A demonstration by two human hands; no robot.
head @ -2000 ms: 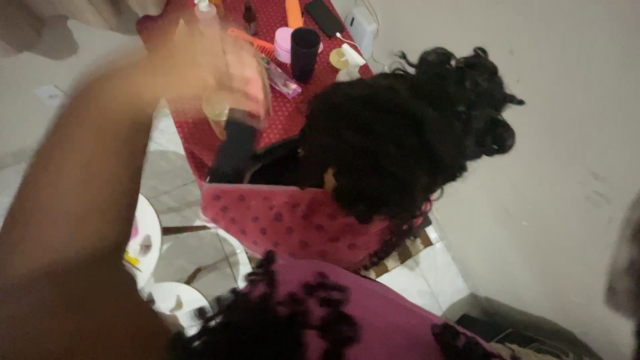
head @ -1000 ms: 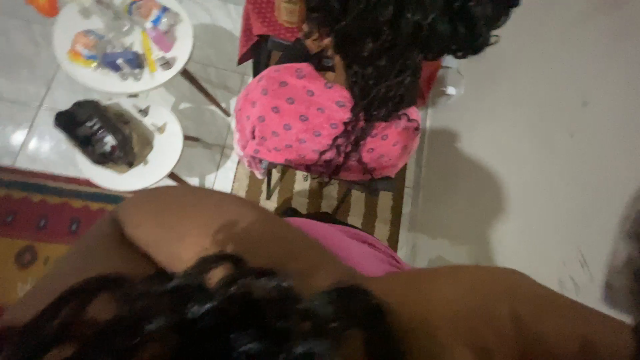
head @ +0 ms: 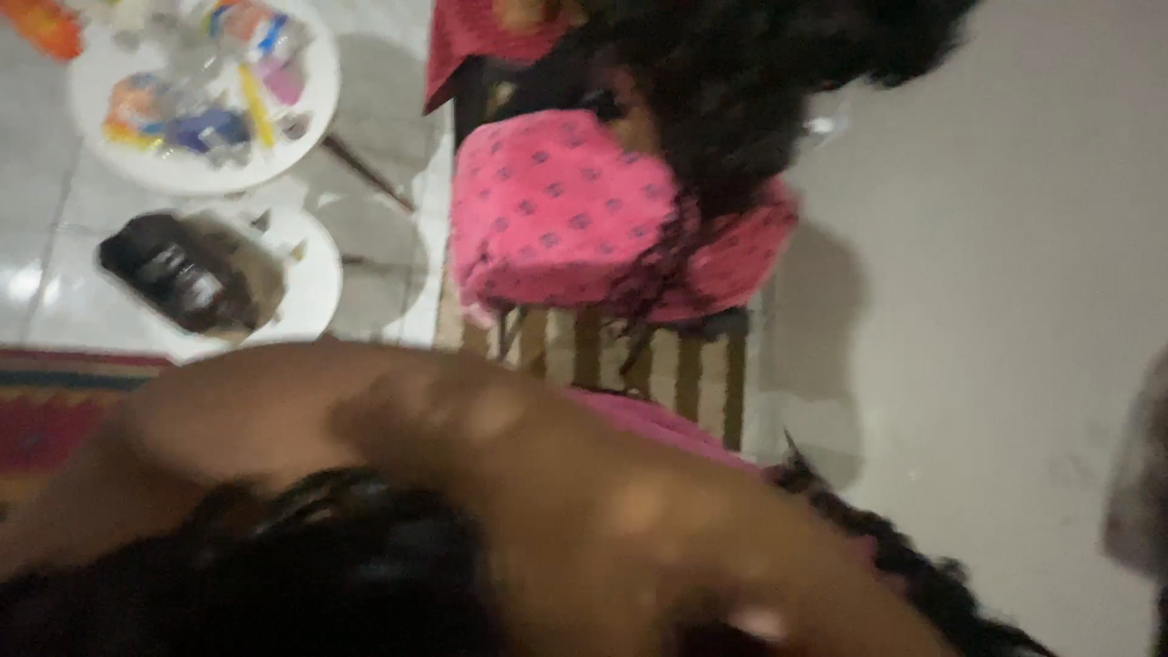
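Observation:
Neither my left hand nor my right hand shows. My bare shoulder [head: 438,420] and upper arm cross the lower part of the view, with dark curly hair hanging in front. Ahead, a person with long dark curly hair [head: 730,82] sits with their back to me. A pink patterned cloth [head: 557,201] covers their shoulders and back, and some long strands hang down over it. What my hands hold or touch is hidden.
A round white stool [head: 315,91] at the upper left holds colourful packets. Below it, another white round top [head: 315,283] bears a dark, shiny package [head: 182,274]. A striped mat [head: 584,356] lies under the seated person; a plain wall [head: 985,274] rises at right.
The view has swung down, away from the tabletop with combs and jars. The raised, blurred hand and forearm at the left two seconds ago have left the view.

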